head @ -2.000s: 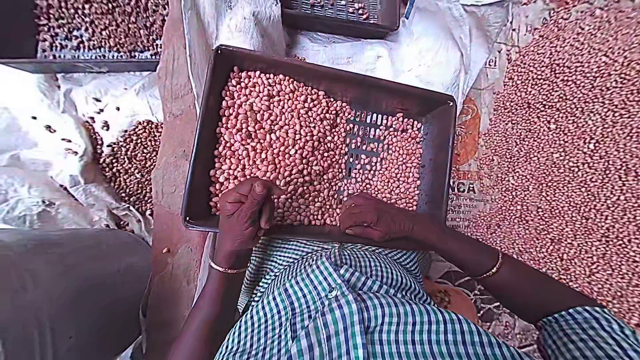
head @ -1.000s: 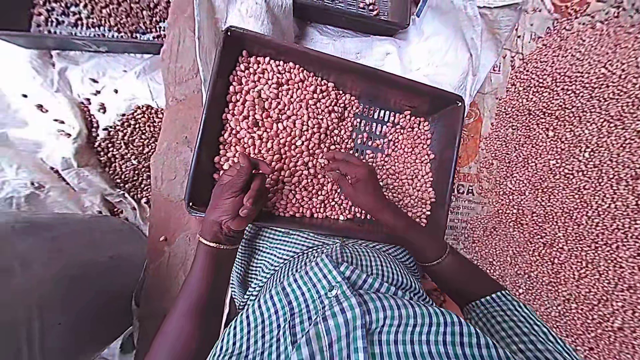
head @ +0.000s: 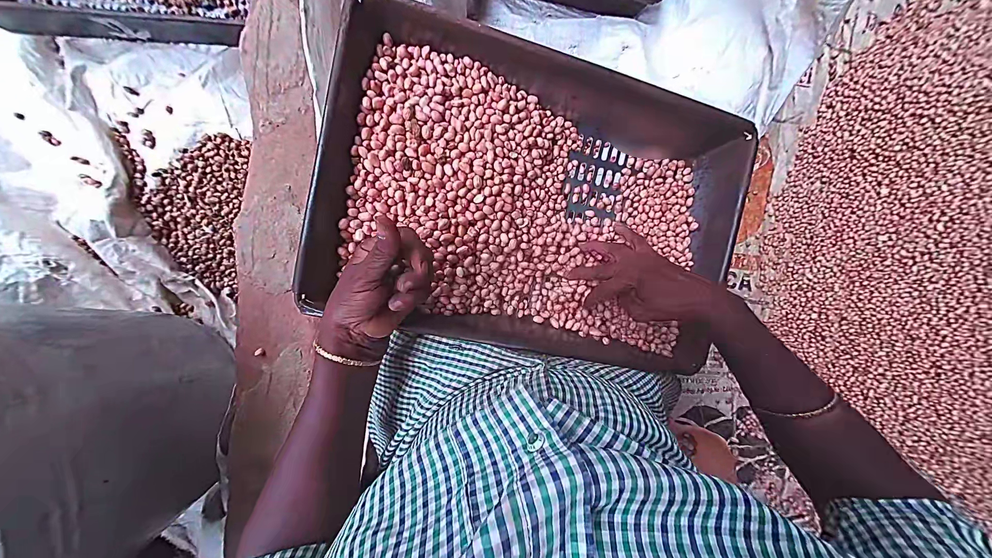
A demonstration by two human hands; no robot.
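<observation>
A dark plastic tray [head: 721, 186] with a slotted bottom lies tilted at my lap, its slots showing right of centre. Pinkish shelled nuts or beans [head: 465, 170], which look like peanuts, cover most of its floor, with a smaller part of them on the right. My left hand [head: 384, 283] is over the tray's near left corner, palm partly up and fingers curled; whether something small is in it cannot be told. My right hand [head: 639, 275] reaches over the near right part, fingers spread and fingertips at the kernels.
To the right spreads a large heap of similar kernels [head: 891, 232] on printed sacking. Darker kernels [head: 198, 205] lie on a white sheet [head: 46, 225] at left, beyond a stone ledge [head: 271, 194]. Another tray [head: 155, 29] is at the top left, and a grey rounded surface [head: 108, 426] at lower left.
My right hand has moved right over the kernels and its fingers have spread. My left hand has stayed near the tray's near left corner.
</observation>
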